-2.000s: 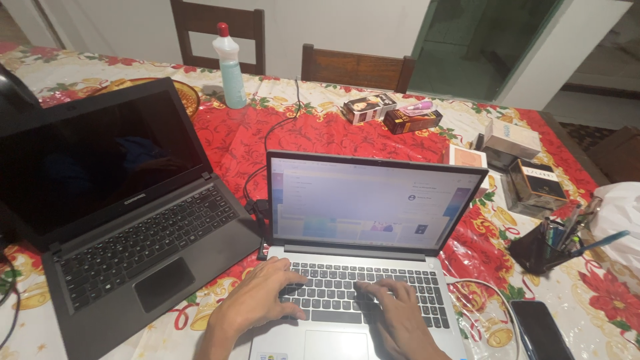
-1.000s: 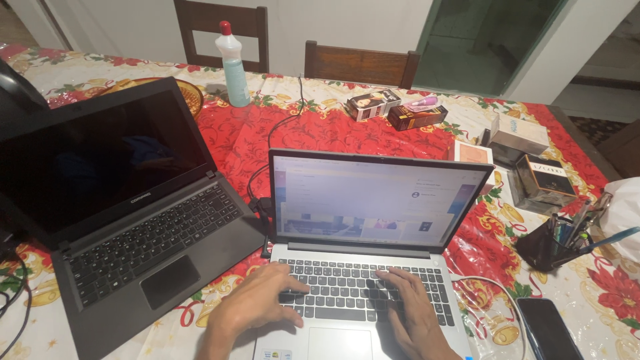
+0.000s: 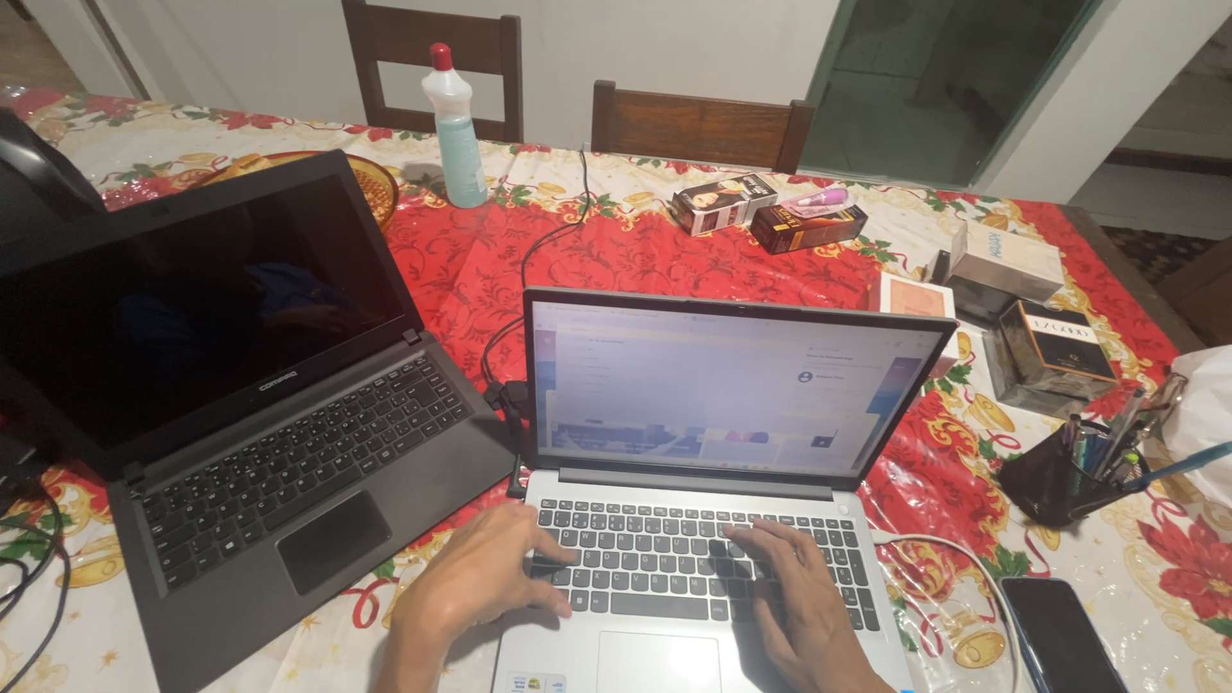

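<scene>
A silver laptop (image 3: 568, 654) stands unfolded in front of me with its screen (image 3: 674, 385) lit. My left hand (image 3: 481, 568) rests at the left side of its keyboard, fingers apart, with the fingertips at the left keys. Over the right part of the keys is my right hand (image 3: 799, 597), its fingers spread and bent and one fingertip at the upper row. Neither hand holds anything. To the left, a dark Compaq laptop (image 3: 423, 472) stands unfolded with a black screen.
A bottle of bluish liquid (image 3: 462, 159), small cartons (image 3: 722, 202) and stacked boxes (image 3: 1006, 260) stand beyond the laptops. At the right are a mesh pen holder (image 3: 1049, 491), a smartphone (image 3: 1059, 635) and a white cable (image 3: 972, 553). Wooden chairs (image 3: 698, 125) line the far edge.
My right hand's fingers have shifted over the keys, reaching higher up the keyboard than two seconds ago. My left hand stays in nearly the same place.
</scene>
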